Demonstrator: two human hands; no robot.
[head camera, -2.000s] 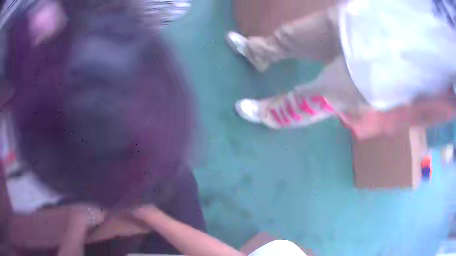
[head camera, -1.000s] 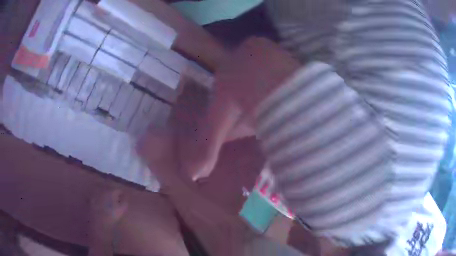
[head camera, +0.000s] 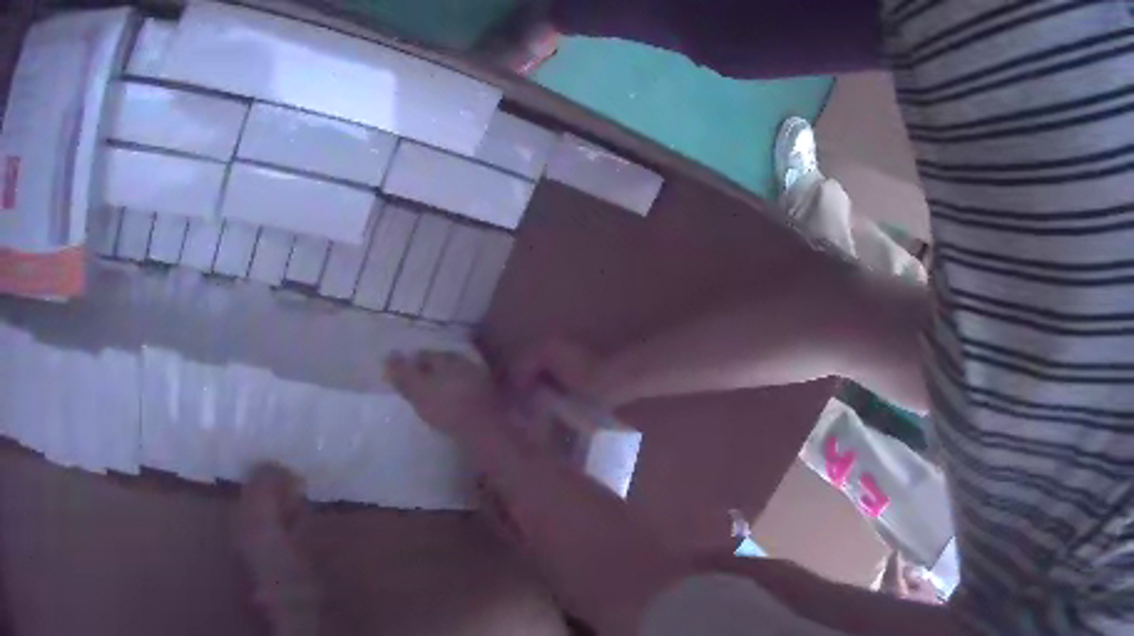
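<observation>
The large brown carton (head camera: 597, 267) holds slim white boxes (head camera: 311, 416) in tight edge-on rows, with flatter white boxes (head camera: 311, 143) along its far side. My left hand (head camera: 270, 503) is blurred, at the near edge of the front row. My right hand (head camera: 438, 388) reaches in over the right end of that row, touching or just above it. Whether either hand grips a box is unclear. Another person's hand (head camera: 560, 379) is beside my right hand, apparently with a white box (head camera: 612, 462), partly hidden by my forearm.
A white box with an orange end (head camera: 44, 271) lies at the carton's left. A striped-shirted person (head camera: 1032, 286) leans in from the right. Beyond are green floor (head camera: 690, 112), a shoe (head camera: 796, 155), another brown carton (head camera: 815, 528) and an arm in a dark sleeve at the top.
The view has shifted, showing more of the carton's right interior. The striped sleeve has moved rightward in view. My right hand now shows at the row's right end beside the other person's hand.
</observation>
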